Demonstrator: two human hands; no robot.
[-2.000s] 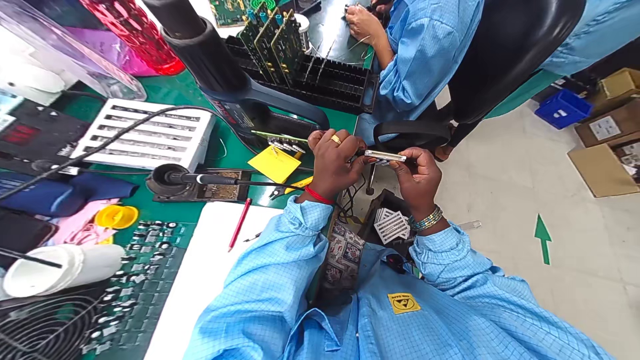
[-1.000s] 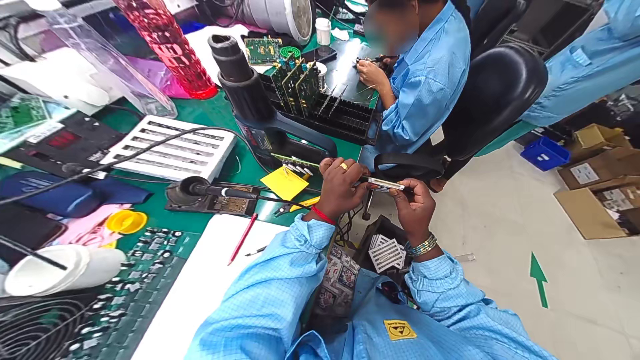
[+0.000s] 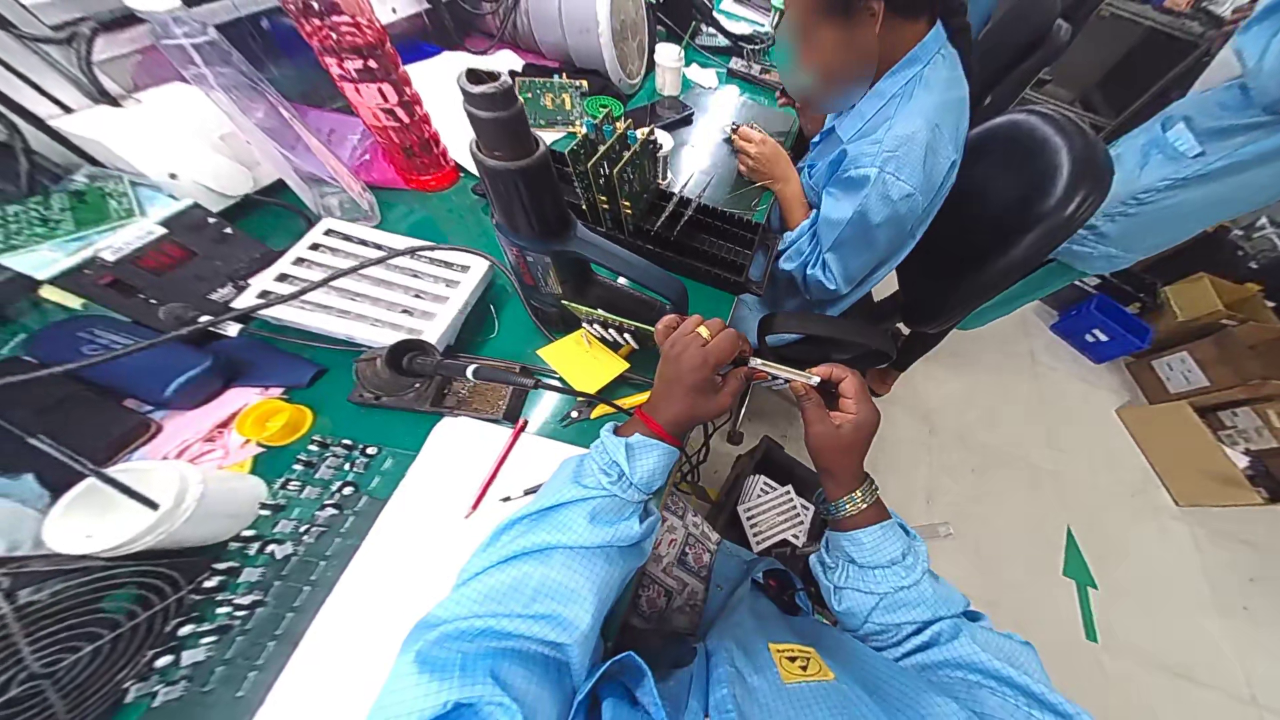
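Observation:
Between my two hands, above the right edge of the green bench, is a small flat, light-coloured strip-like part (image 3: 784, 371). My left hand (image 3: 697, 372) grips its left end, with the thumb and fingers around it. The fingertips of my right hand (image 3: 838, 415) pinch its right end. What exactly the part is cannot be told. Just left of my left hand lie a yellow paper note (image 3: 583, 361) and a green circuit board (image 3: 610, 322), with yellow-handled cutters (image 3: 618, 404) below. A soldering iron (image 3: 470, 371) rests on its stand (image 3: 385, 375).
A hot air gun (image 3: 520, 170) stands behind my left hand, beside a black rack (image 3: 715, 245) holding circuit boards. A co-worker in blue sits at the far right of the bench. Below my hands, a dark bin (image 3: 735, 480) holds white slotted pieces. Cardboard boxes (image 3: 1180, 440) stand on the floor.
The view has tilted up somewhat, showing more of the co-worker and the bench behind. Both hands stay together at the small part.

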